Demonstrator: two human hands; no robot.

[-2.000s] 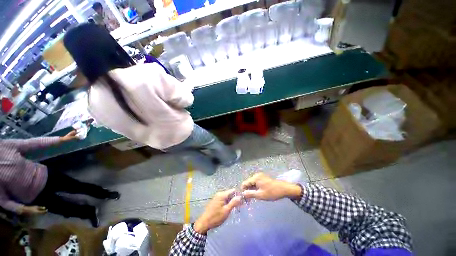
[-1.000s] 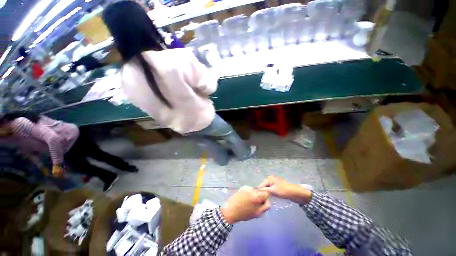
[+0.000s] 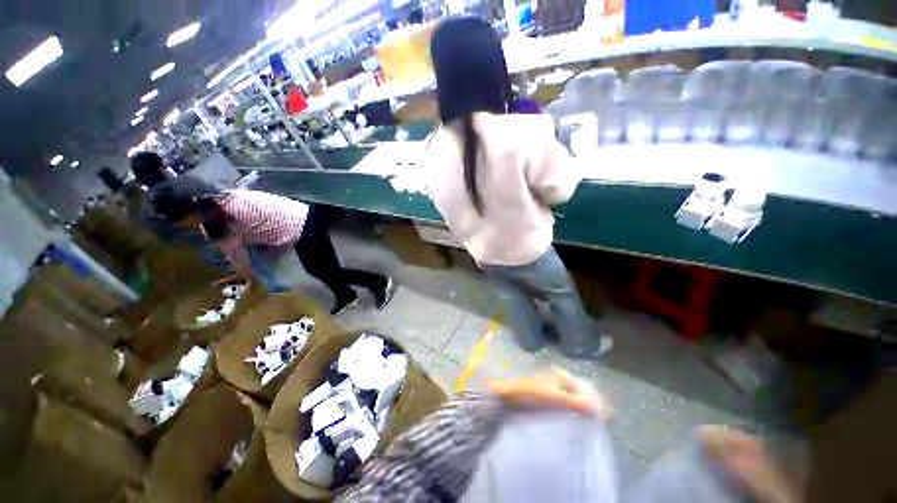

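A translucent whitish plastic bag or sleeve hangs at the bottom centre, below my left hand. My left hand is blurred, with its fingers closed over the bag's top edge. My right hand is apart from it at the lower right, strongly blurred, its fingers not clear. More hazy translucent plastic shows beside my right hand; whether the hand grips it cannot be told.
Open cartons with white-and-black units stand at lower left. A person in a pale top stands at the green bench; another in stripes bends over cartons. A red stool is under the bench.
The view has swung left, showing more cartons. My hands, together before, are now apart, with my right hand farther right. The striped-top person leans over the cartons.
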